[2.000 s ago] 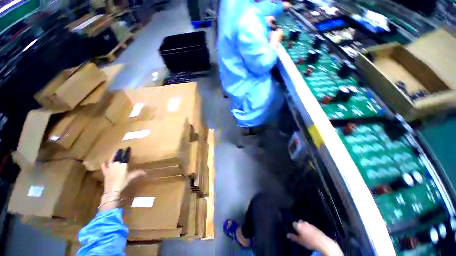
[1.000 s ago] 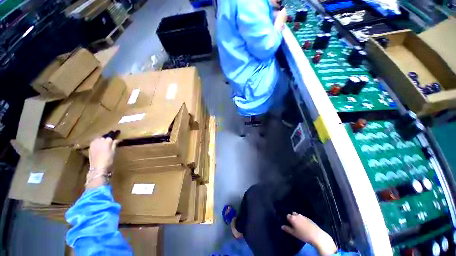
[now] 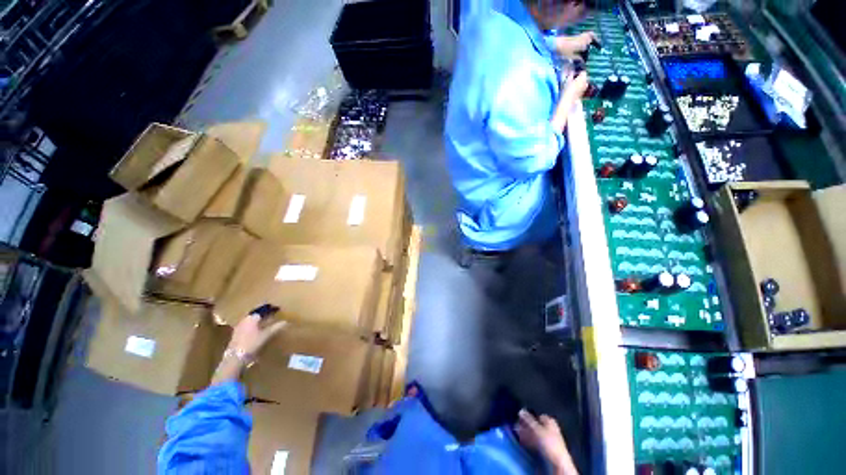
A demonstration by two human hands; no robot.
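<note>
My left hand (image 3: 247,340) is at the front edge of a closed brown carton (image 3: 339,301) with a white label on top. Its fingertips look black and its fingers are apart; I see nothing held in it. The carton lies on a stack of similar cartons on a pallet. My right hand (image 3: 542,434) is low at the bottom, over dark and blue clothing; its fingers are partly hidden and its grip is unclear.
Opened cartons (image 3: 123,243) lie on the stack's left. A person in a blue smock (image 3: 508,125) stands ahead, hands over green circuit boards (image 3: 657,246) on the metal-edged line (image 3: 608,390). An open carton (image 3: 756,269) with a few dark capacitors is right; a black bin (image 3: 384,44) is ahead.
The view has shifted. The carton lid that was lifted at its right corner one second ago now lies flat. My left hand remains at the carton's front edge, its fingers now more spread.
</note>
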